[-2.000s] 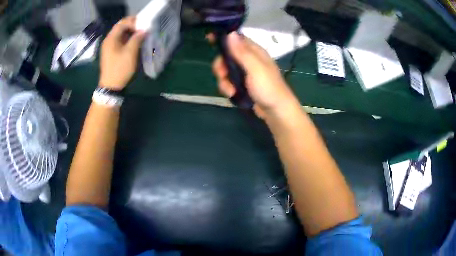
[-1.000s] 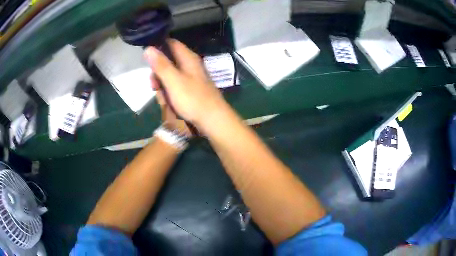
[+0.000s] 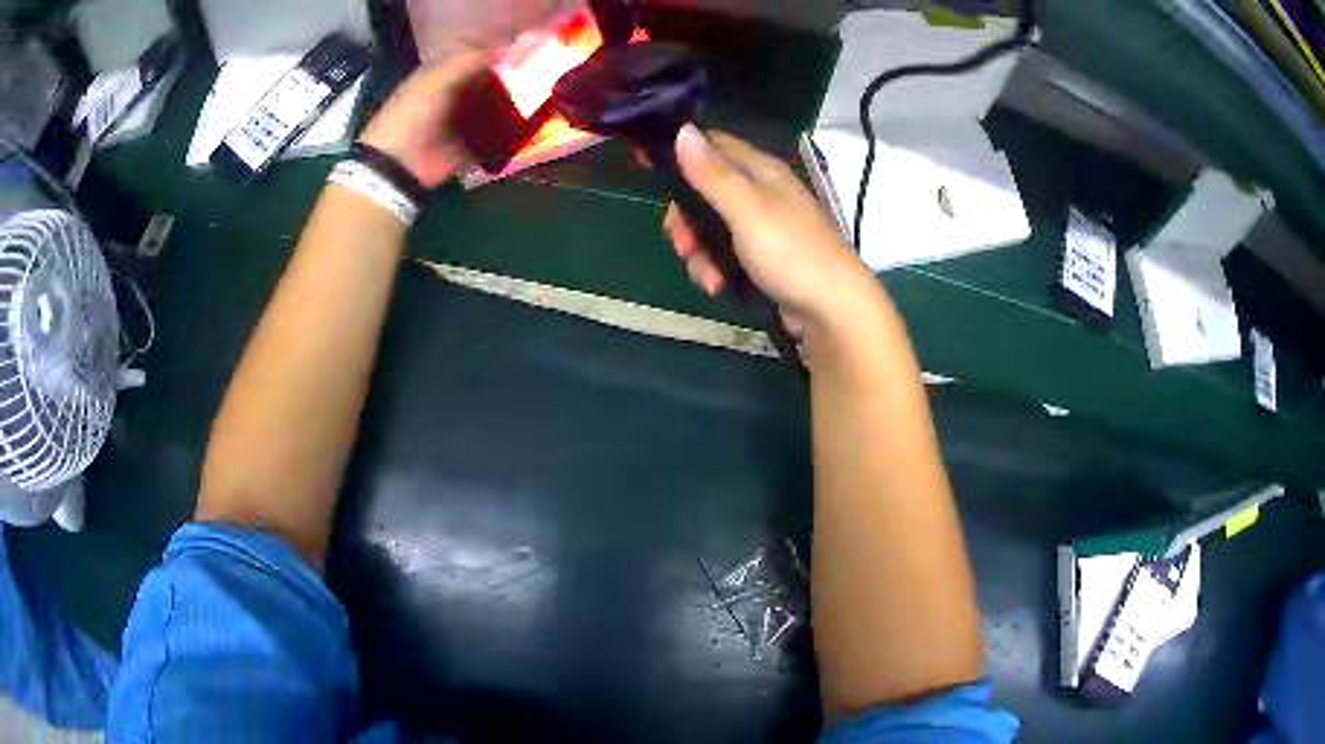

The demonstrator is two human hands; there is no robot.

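Observation:
My right hand [image 3: 756, 225] grips the handle of a black barcode scanner [image 3: 632, 90], its wide head pointing left. My left hand [image 3: 433, 119] holds a black phone [image 3: 501, 119] by its left side at the upper centre. Red light from the scanner falls on the phone's label [image 3: 545, 61] and on the white box [image 3: 552, 141] under it. The box is mostly hidden behind the phone, the scanner and the hands.
Open white boxes [image 3: 952, 196] and black phones with labels [image 3: 1087, 265] stand along the green line. A box with a phone [image 3: 1141, 625] lies right on the mat. Thin slivers [image 3: 763, 596] lie near my right forearm. A white fan [image 3: 58, 349] stands left. A black cable [image 3: 930, 69] hangs upper right.
My left hand, hidden behind the right one a second ago, now shows with a phone in it. Red light has come on. The scanner has moved right in view, and the view has shifted.

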